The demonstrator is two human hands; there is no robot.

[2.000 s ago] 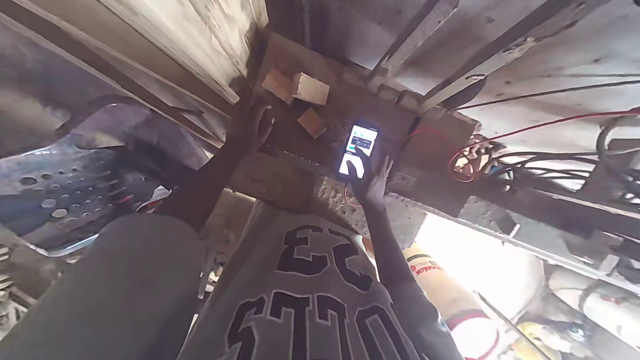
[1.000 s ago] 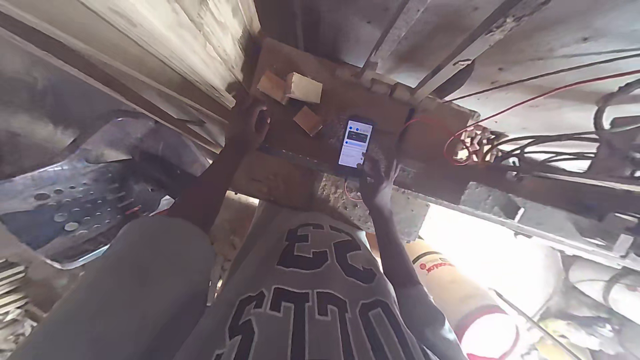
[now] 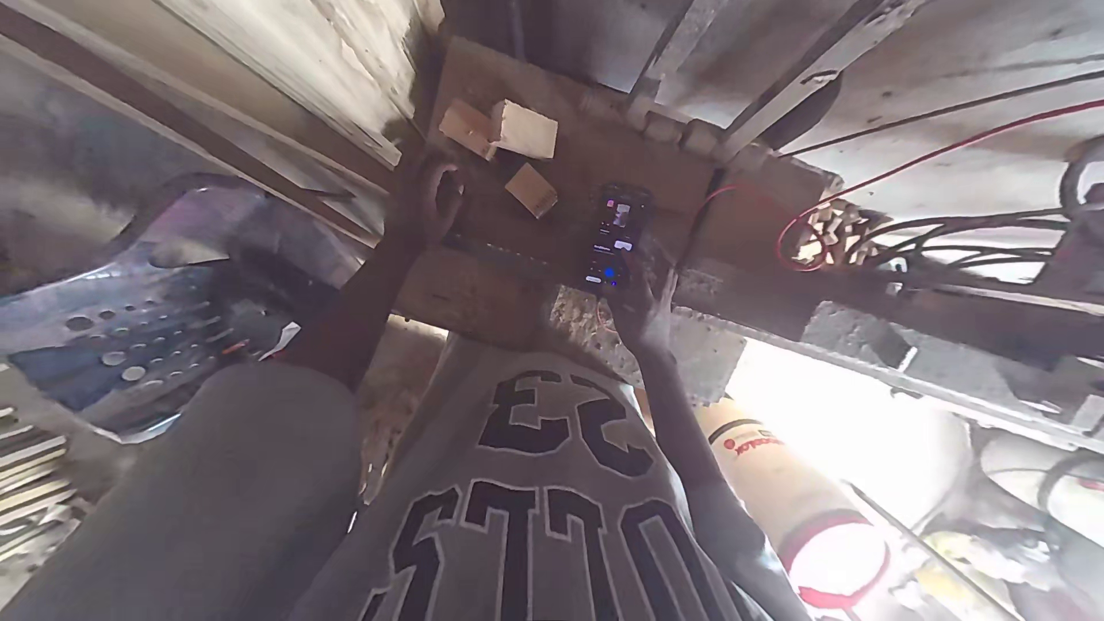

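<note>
A smartphone (image 3: 614, 235) with a dark, lit screen lies at the front part of a brown wooden bench (image 3: 578, 116). My right hand (image 3: 642, 297) is at its lower right edge, fingers over or beside the phone; whether they grip it cannot be told. My left hand (image 3: 440, 198) rests at the bench's left edge, fingers curled, with nothing visible in it. Between and beyond the hands are a pale rectangular block (image 3: 526, 129), a brown block (image 3: 468, 129) touching it, and a smaller brown block (image 3: 530, 190) nearer the phone.
A perforated plastic chair (image 3: 129, 336) stands at the left. Red wire (image 3: 940, 151) and a bundle of dark cables (image 3: 966, 241) run at the right. A large pale cylindrical container (image 3: 776, 483) is at the lower right. Wooden wall boards (image 3: 293, 69) rise at the upper left.
The phone's screen has gone from bright white to mostly dark. My right hand stays beside the phone, and my left hand remains at the bench's left edge.
</note>
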